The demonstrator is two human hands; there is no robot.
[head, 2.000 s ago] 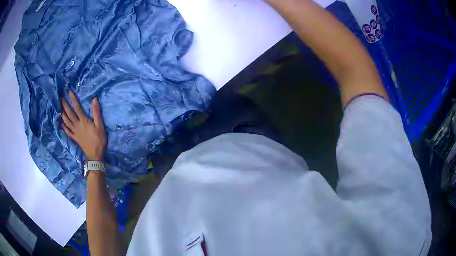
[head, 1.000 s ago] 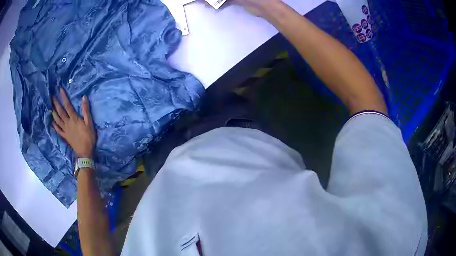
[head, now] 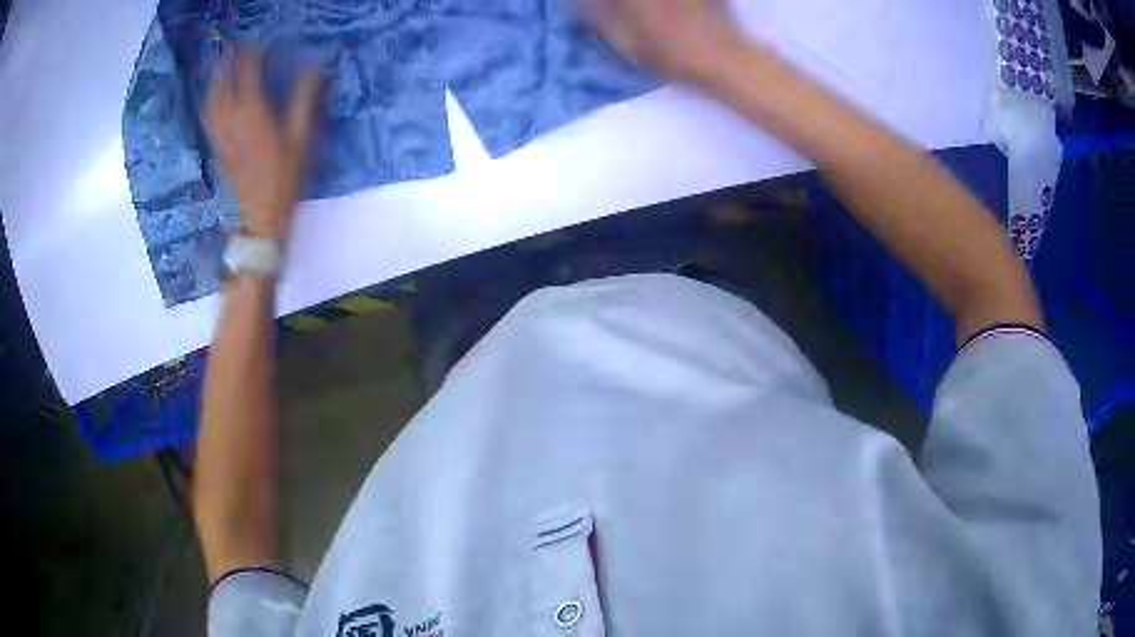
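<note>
The blue shirt (head: 386, 118) lies on the white table (head: 361, 249) along the top of the view, its upper part cut off by the picture's edge. A sleeve hangs down at its left side. My left hand (head: 259, 125) is blurred, fingers apart, flat over the left part of the cloth. My right hand (head: 660, 31) is blurred at the top edge, over the right part of the cloth. Its fingers are partly cut off, so its hold on the cloth cannot be told.
A sheet of purple round stickers (head: 1026, 50) lies at the upper right, with a strip hanging over the table edge. Blue crates (head: 890, 286) stand below the table at the right. Another blue crate (head: 137, 411) shows at the lower left. Yellow-black tape (head: 355, 305) marks the floor.
The shirt has moved up the table, off the near edge, and lies flatter. My left hand has moved up. My right hand no longer shows the white tag and is over the shirt.
</note>
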